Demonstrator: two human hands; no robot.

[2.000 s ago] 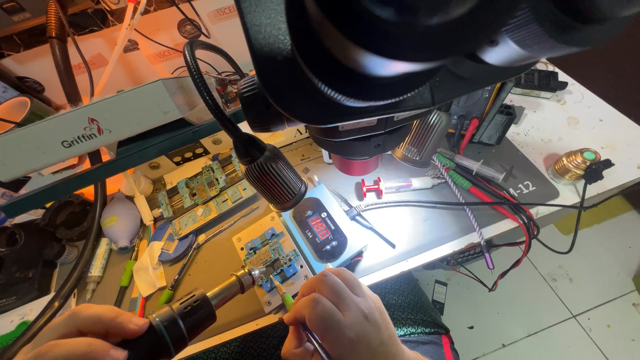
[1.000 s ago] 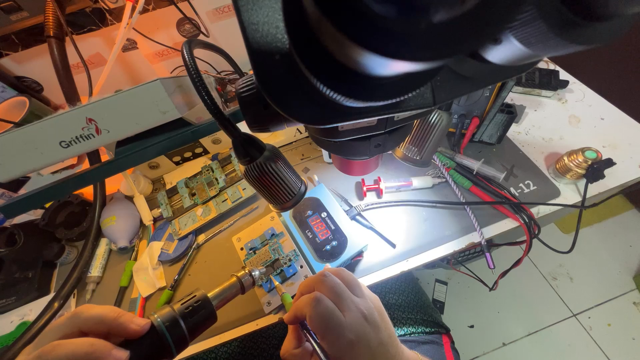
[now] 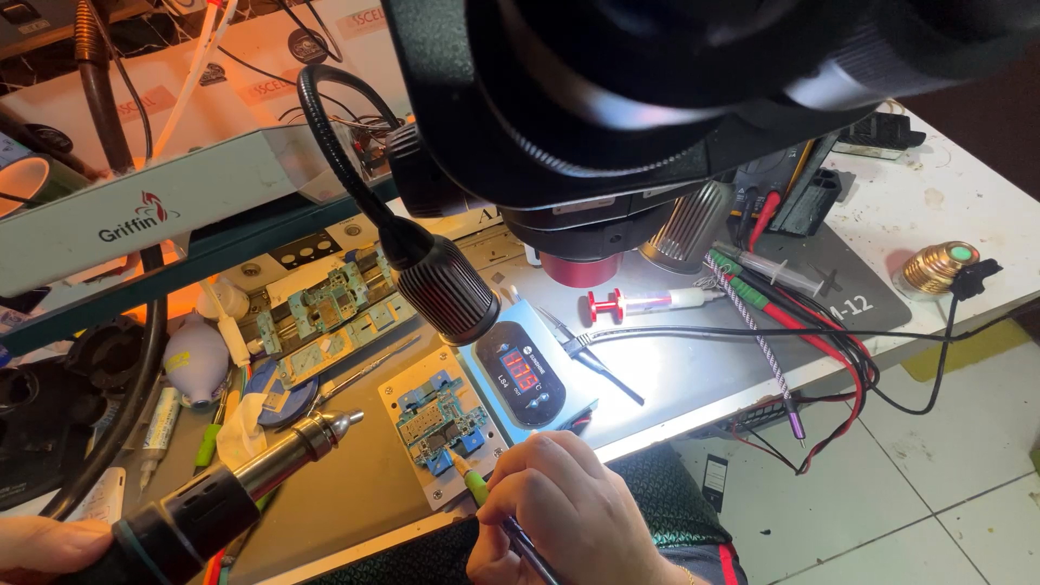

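My left hand (image 3: pixel 57 544), cut off by the lower left edge, grips the black handle of a hot-air gun (image 3: pixel 195 516). The gun's metal nozzle points right, a little left of the heating plate. My right hand (image 3: pixel 569 504) holds a slim dark tool with a green collar (image 3: pixel 476 487), whose tip is at the lower edge of a phone circuit board (image 3: pixel 441 426). Blue clamps hold the board on the metal plate (image 3: pixel 410 479). Beside it stands a light-blue preheater unit (image 3: pixel 520 374) with a lit red display.
A microscope (image 3: pixel 585 122) and a ribbed lamp head (image 3: pixel 447 284) hang over the bench. Behind lies a holder with more boards (image 3: pixel 333 301). A syringe (image 3: pixel 650 302), test leads (image 3: pixel 821 341) and a brass fitting (image 3: pixel 934 268) lie to the right; an air blower (image 3: pixel 197 357) is at left.
My left hand has drawn the hot-air gun back to the left, so its nozzle is no longer over the circuit board. The tool in my right hand remains at the board's lower edge.
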